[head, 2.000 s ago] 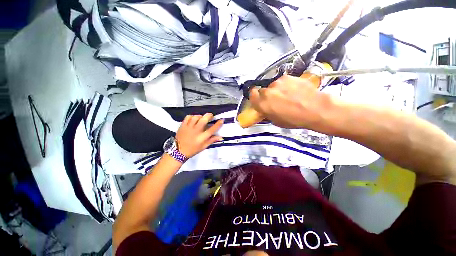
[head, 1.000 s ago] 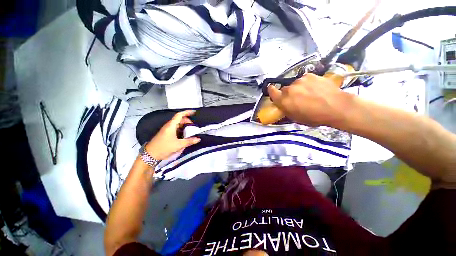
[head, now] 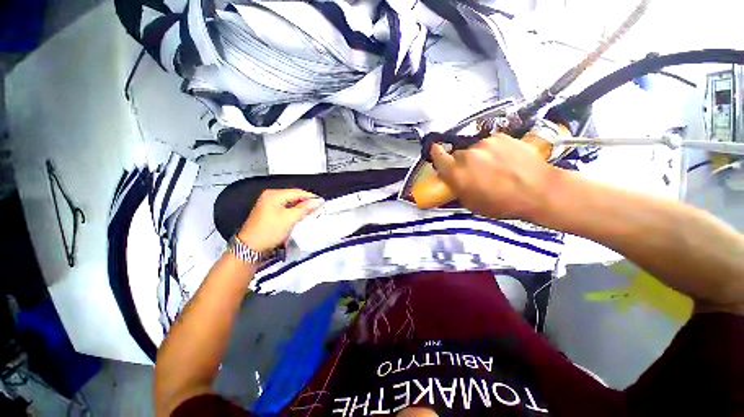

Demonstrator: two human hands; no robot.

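Observation:
My right hand (head: 489,173) is closed around the tan handle of the steam iron (head: 427,189), which stands on the right part of the narrow black board (head: 238,204). A white fabric strip (head: 352,200) lies along the board, with its right end at the iron's tip. My left hand (head: 281,218) has its thumb and fingertips pinched on the strip's left end. Flatter pieces with dark stripes (head: 440,236) hang along the board's near edge. The iron's sole is hidden.
A crumpled striped heap (head: 277,61) lies behind the board. A fanned striped bundle (head: 130,244) and a dark clothes hanger (head: 65,213) lie on the white table (head: 90,305) at left. A black hose (head: 628,77) and a pale line (head: 620,142) run right from the iron.
My left hand first drew back leftward from near the iron, and now pinches the strip's left end. The white strip now lies flatter. My right hand still holds the iron.

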